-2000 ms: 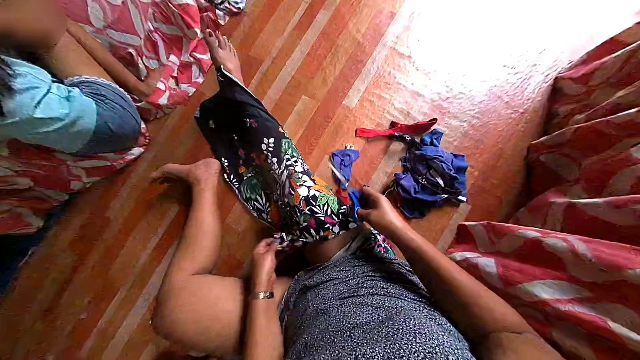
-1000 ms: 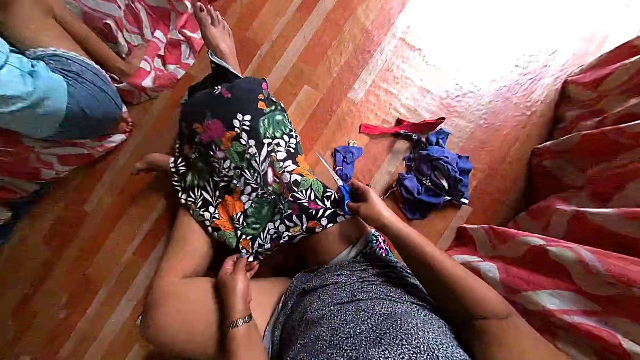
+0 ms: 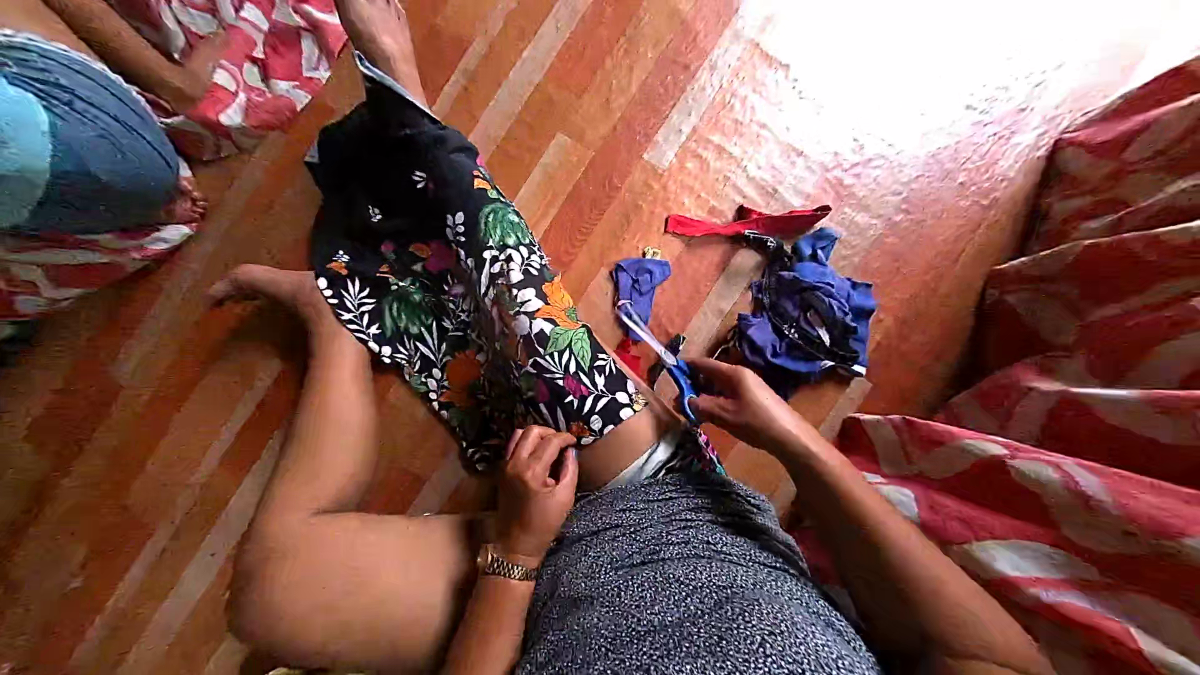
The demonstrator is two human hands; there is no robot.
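Observation:
Black floral fabric [image 3: 497, 309] is draped over my outstretched leg, its printed side up. My left hand [image 3: 539, 478], with a metal-band watch [image 3: 506, 564] at the wrist, pinches the near edge of this fabric. To the right of the cloth, my right hand [image 3: 741, 398] holds blue-handled scissors [image 3: 677, 370] by the handles, blades pointing up and left. The blade tips lie by a small blue cloth piece [image 3: 640, 281] on the floor. Whether the blades are apart is hard to tell.
A crumpled blue cloth heap [image 3: 811, 314] and a red fabric strip [image 3: 750, 223] lie on the wood-patterned floor [image 3: 562, 122] at right. Red and white patterned cloth [image 3: 1078, 525] hangs or lies along the right side. Another person [image 3: 84, 141] sits at the upper left on similar cloth.
The floral fabric, spread wide a second ago, now lies narrower along the leg with folds in it. My left hand has moved right along its near edge. The scissors remain in my right hand.

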